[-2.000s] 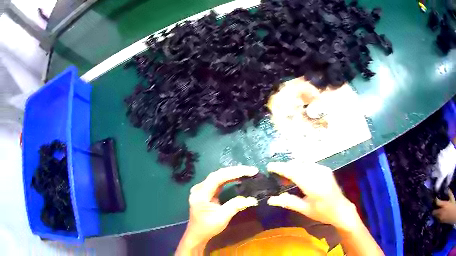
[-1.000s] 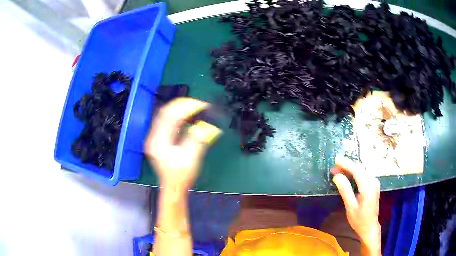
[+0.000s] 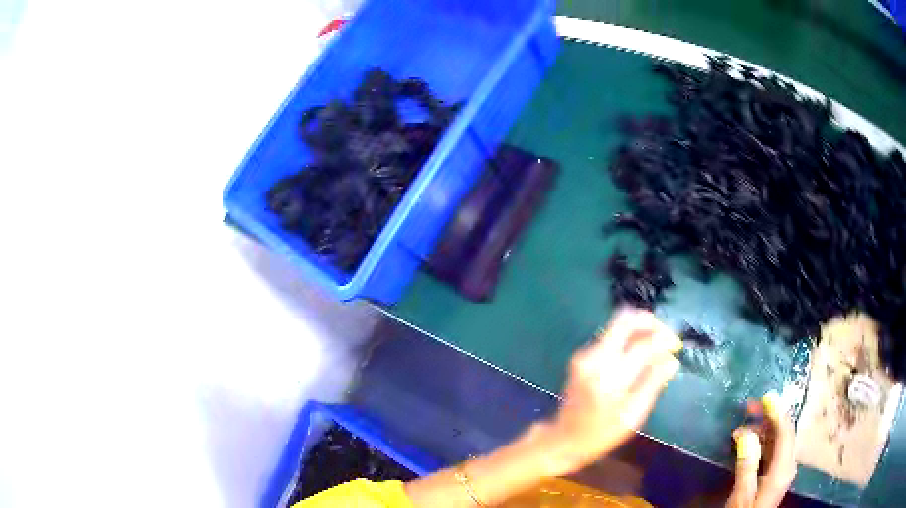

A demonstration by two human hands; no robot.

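Observation:
My left hand [image 3: 624,375], with yellow covers on its fingertips, is over the green tabletop [image 3: 566,268]. Its fingertips close on a small black piece [image 3: 698,339], blurred. My right hand [image 3: 767,446] is lower right, near the table edge, thumb and finger a little apart. Something dark shows between them, too blurred to tell. The black toothed pieces lie in a large heap [image 3: 765,189] at the right. A tan, stained board [image 3: 844,417] with a whitish lump [image 3: 862,390] lies right of my right hand.
A deep blue tote [image 3: 397,248] with black pieces [image 3: 363,164] stands at the upper left. A flat dark block [image 3: 494,223] lies beside it. A lower blue tote [image 3: 298,446] holds black pieces below the table edge. A white rail [image 3: 636,42] curves behind the heap.
The view has swung left. My left hand has moved from beside the tote to the heap's near side, and a black piece now shows at its fingertips. My right hand stays beside the board.

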